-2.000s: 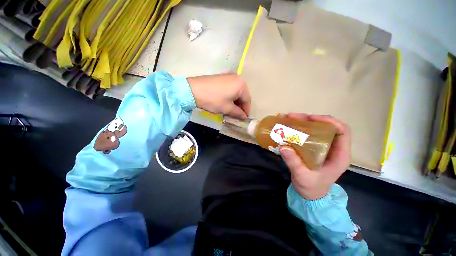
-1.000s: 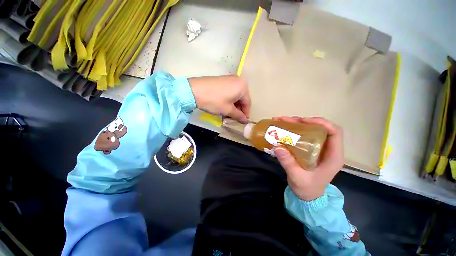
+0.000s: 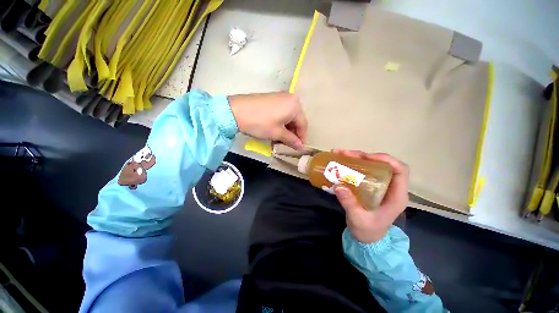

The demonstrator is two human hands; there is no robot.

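Note:
A taupe bag panel (image 3: pixel 392 110) with yellow edge strips down two sides lies on the table. My right hand (image 3: pixel 374 198) grips the glue bottle (image 3: pixel 346 174), tilted on its side, its pale nozzle pointing left at the panel's near left corner. My left hand (image 3: pixel 276 119) has its fingertips closed at that corner, lifting the bottom edge layer just above the nozzle. The nozzle tip is between the layers or right at them; I cannot tell exactly. A yellow end tab (image 3: pixel 258 147) sticks out left of the corner.
A fanned pile of taupe pieces with yellow strips (image 3: pixel 122 55) is at the upper left. A crumpled white wad (image 3: pixel 237 40) lies on the table. A waste tub (image 3: pixel 219 187) stands below the table edge. Another panel stack (image 3: pixel 544 153) is at the far right.
My right hand and the bottle have moved a little left. The panel's bottom edge stands slightly more open near the right hand. My left hand has stayed at the corner.

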